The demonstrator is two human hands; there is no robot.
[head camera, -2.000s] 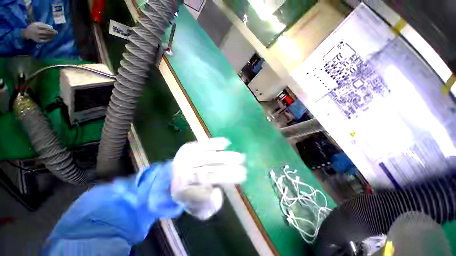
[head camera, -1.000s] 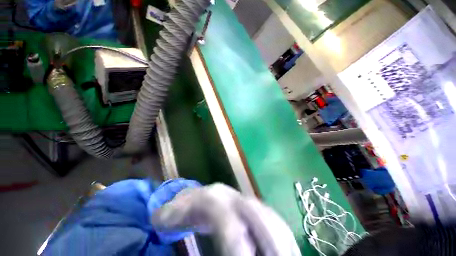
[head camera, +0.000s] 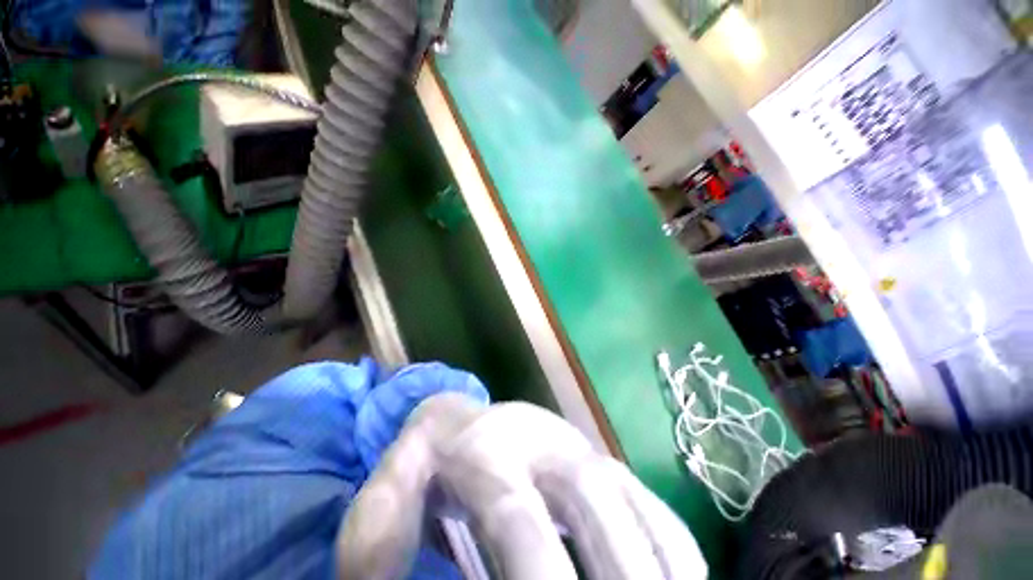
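My left hand (head camera: 527,487), in a white knit glove, is at the bottom centre, back up, fingers pointing down and right. The thumb stands apart from the fingers, and nothing shows in the hand. The lower edge cuts off some fingertips. A blue sleeve (head camera: 261,476) with a gathered cuff runs to it from the lower left. A small patch of blue cloth shows below, between thumb and fingers. My right hand is not in view. Nearest beyond the hand is the green-topped bench (head camera: 566,249) with its pale, brown-lined edge.
White cables (head camera: 725,436) lie tangled on the bench. A black ribbed hose and translucent hood (head camera: 974,544) are at lower right. A grey ribbed duct (head camera: 346,147) crosses the dark green conveyor (head camera: 425,283). A white box device (head camera: 255,147), a blurred person and printed sheets (head camera: 895,136) also show.
Since the oldest frame my left hand has come down and closer, its fingers turning from right to downward. The view has shifted. The other person's hand has moved and is blurred.
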